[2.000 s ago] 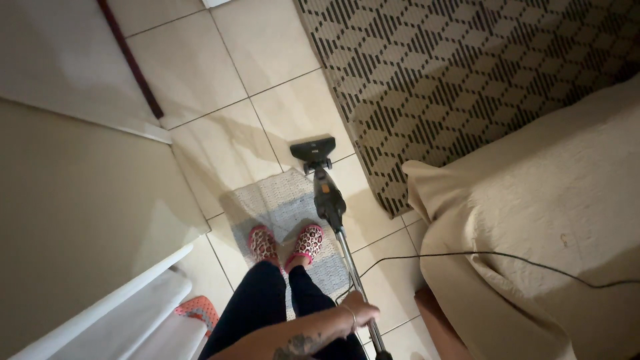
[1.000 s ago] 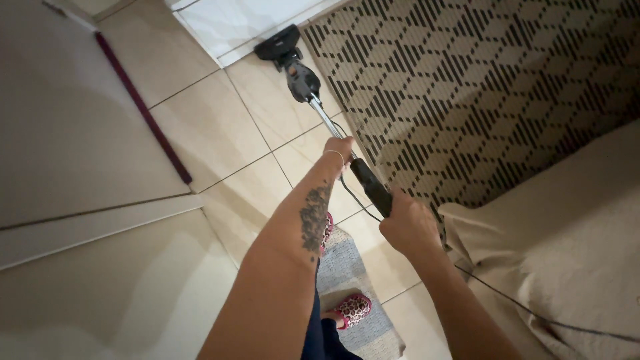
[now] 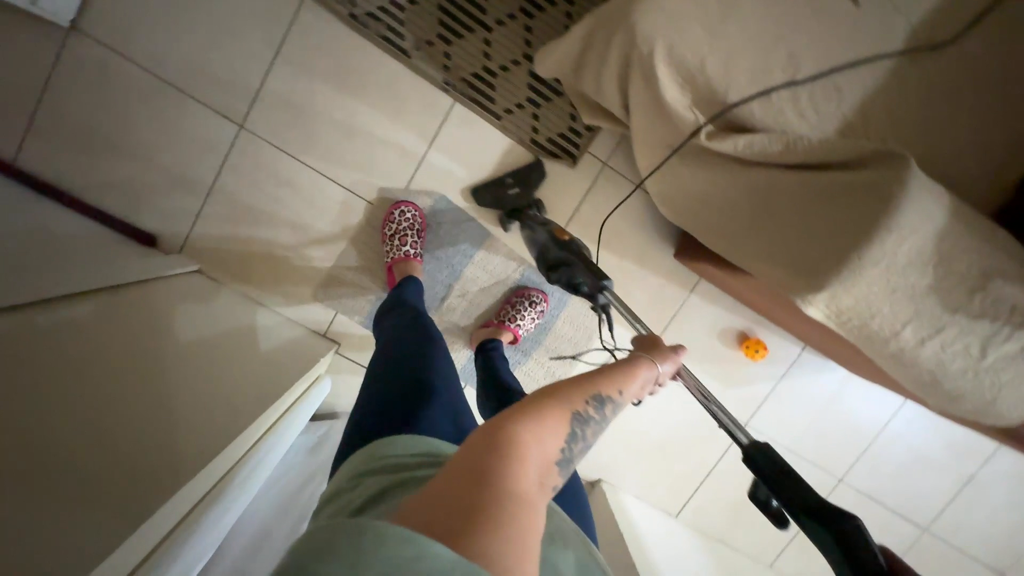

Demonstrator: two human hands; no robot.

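My left hand [image 3: 658, 364], below a tattooed forearm and a thin bracelet, is shut on the metal tube of a corded stick vacuum cleaner [image 3: 564, 260]. Its black floor head [image 3: 510, 184] rests on the tiles between the small grey-blue mat [image 3: 456, 232] and the corner of the patterned rug [image 3: 512, 72]. The black handle [image 3: 808, 500] runs to the lower right edge. A dark reddish sliver at the handle's end may be my right hand, but too little shows to tell its grip. The power cord [image 3: 748, 100] loops beside the vacuum body and runs over the beige cover.
My feet, in leopard-print slippers [image 3: 404, 232], stand on the mat. A beige cover [image 3: 768, 192] drapes over furniture with a brown base [image 3: 752, 288] at right. A small orange ball [image 3: 754, 348] lies on the tiles near it. Pale panels [image 3: 160, 408] stand at left.
The floor head has moved back from beside the white edge at the rug's far corner to the mat. My right hand, seen clearly on the handle one second ago, is now almost wholly outside the view.
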